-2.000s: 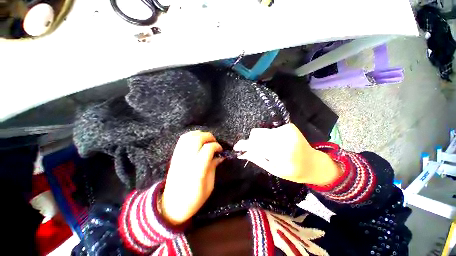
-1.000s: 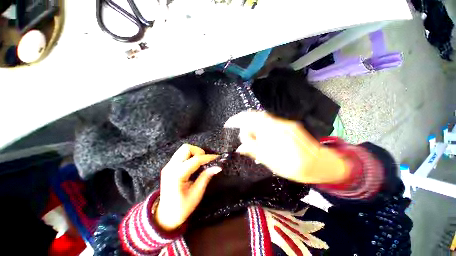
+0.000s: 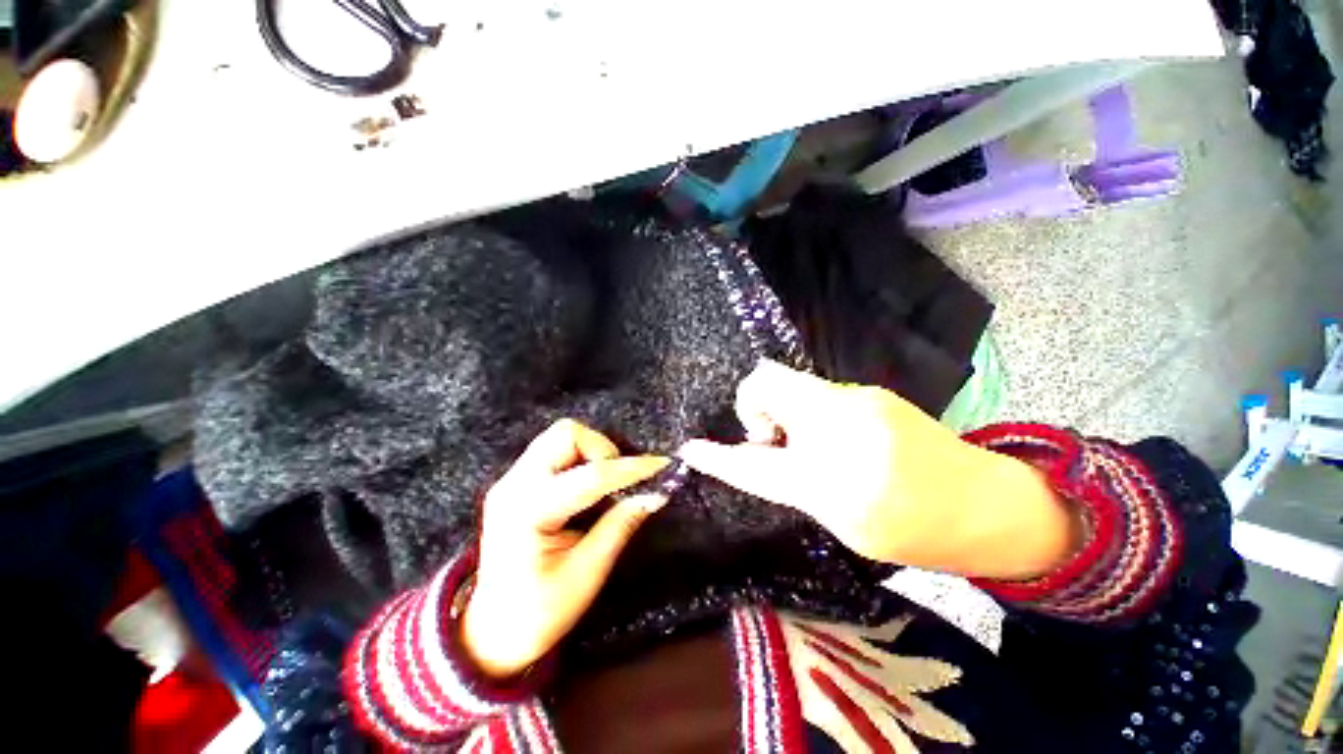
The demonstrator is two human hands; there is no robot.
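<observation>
A charcoal flecked fuzzy garment [image 3: 427, 332] lies bunched on my lap, partly under the table's edge. A dark edge trim [image 3: 754, 302] with white and violet glints runs along its right part. My left hand [image 3: 552, 552] pinches the trimmed edge between thumb and index finger, in front of my body. My right hand [image 3: 869, 471] is bent over the same spot, its index fingertip touching the edge beside my left fingertips. No needle or thread can be made out. Smooth black cloth [image 3: 884, 302] lies beside the garment at the right.
A white table [image 3: 501, 125] spans the top, with black-handled scissors [image 3: 346, 52], small dark bits [image 3: 390, 122] and a round tray [image 3: 130, 96] holding a pale round object. Lilac [image 3: 1031, 192] and light blue plastic show under it. A blue-edged basket [image 3: 199, 589] stands at left, a white frame [image 3: 1296, 442] at right.
My right hand was raised and blurred one second ago; now it has come down to the edge at my left fingertips. The view has shifted slightly, so the scissors and tray appear further left.
</observation>
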